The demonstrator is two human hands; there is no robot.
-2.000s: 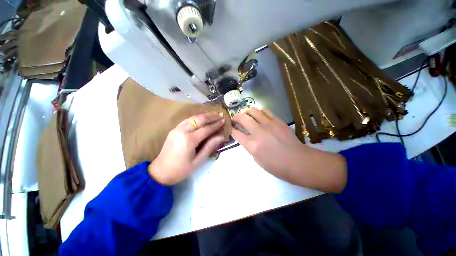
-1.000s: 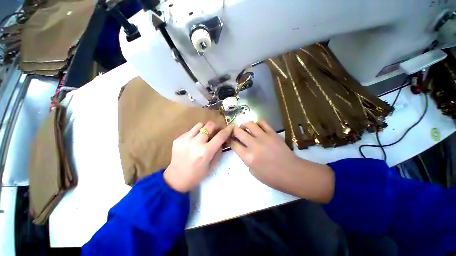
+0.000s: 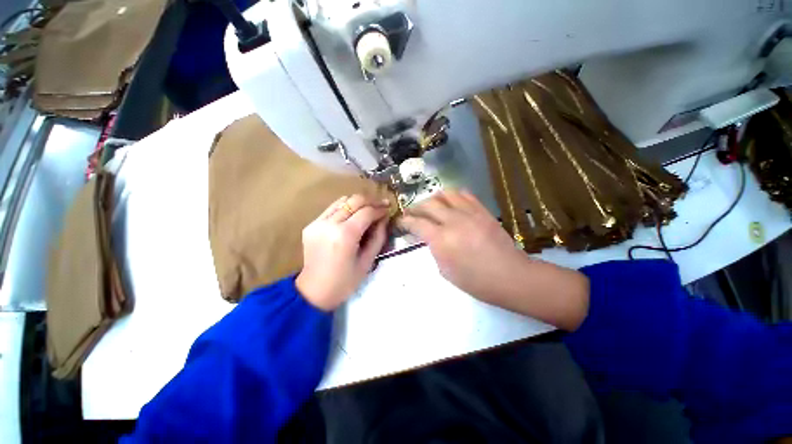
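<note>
A tan-brown fabric panel [image 3: 269, 195] lies flat on the table, its right edge by the presser foot [image 3: 401, 184] of the white sewing machine [image 3: 521, 39]. My left hand [image 3: 343, 247] wears a ring and pinches the panel's right edge just in front of the foot. My right hand [image 3: 465, 243] is beside it, its fingertips at the same edge, touching a small piece with gold that is mostly hidden by the fingers. The needle is too small to make out.
A fan of brown zippers [image 3: 564, 165] with gold teeth lies right of the needle, a darker bundle [image 3: 771, 147] at far right. A black cord [image 3: 721, 227] loops on the table [image 3: 417, 325]. Folded brown panels [image 3: 82, 273] hang at the left edge; a larger pile [image 3: 91, 56] is upper left.
The view has shifted, moving the machine in the picture. The panel's lower left corner, hidden by the left sleeve at first, now shows. Both hands stay at the panel's edge, fingers slightly shifted.
</note>
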